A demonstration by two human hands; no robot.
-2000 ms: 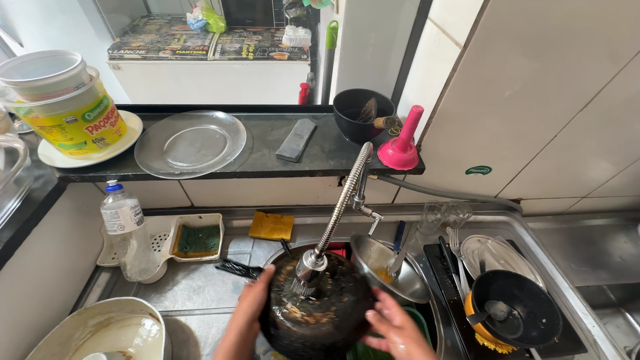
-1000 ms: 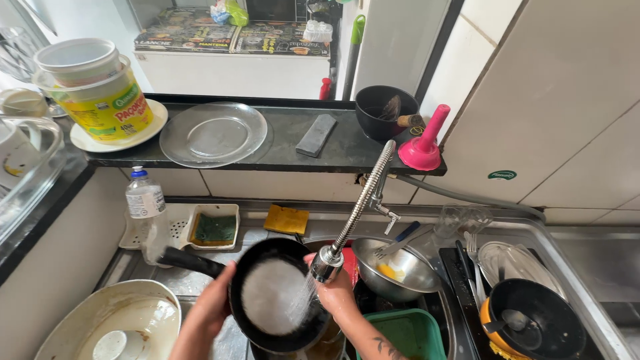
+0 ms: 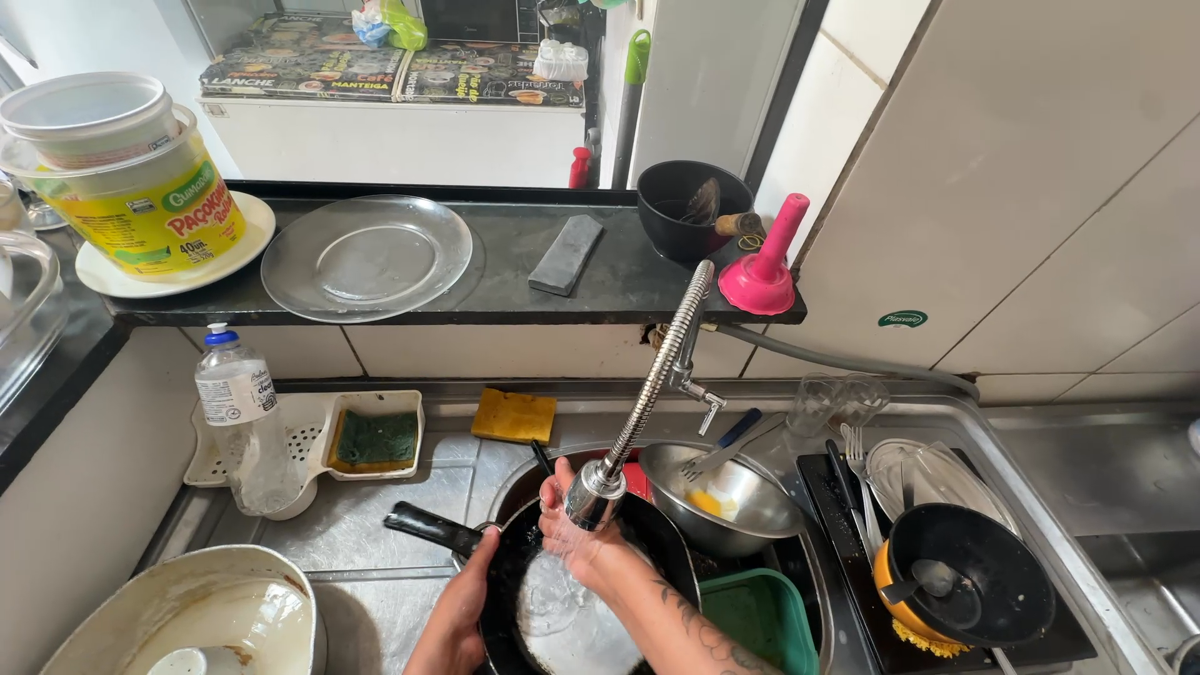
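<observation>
My left hand grips the near-left rim of a black frying pan, close to where its handle joins. The pan lies tilted over the sink basin, its inside up, with water pooled in it. Just under and beside the chrome spray head of the flexible faucet is my right hand, fingers spread and wet, holding nothing that I can see. Behind the pan at the right, a steel bowl holds forks and something yellow.
A green plastic container sits in the basin. Right of it are a black pan, plates and cutlery. On the left stand a white ring-shaped pan, a plastic bottle and a sponge tray. A yellow sponge lies behind; a pink plunger stands on the ledge.
Two seconds ago the pan's dark underside faced up; now its inside does. My right hand, at the spray head a second ago, now has its fingers spread beneath it, and the pan has moved right.
</observation>
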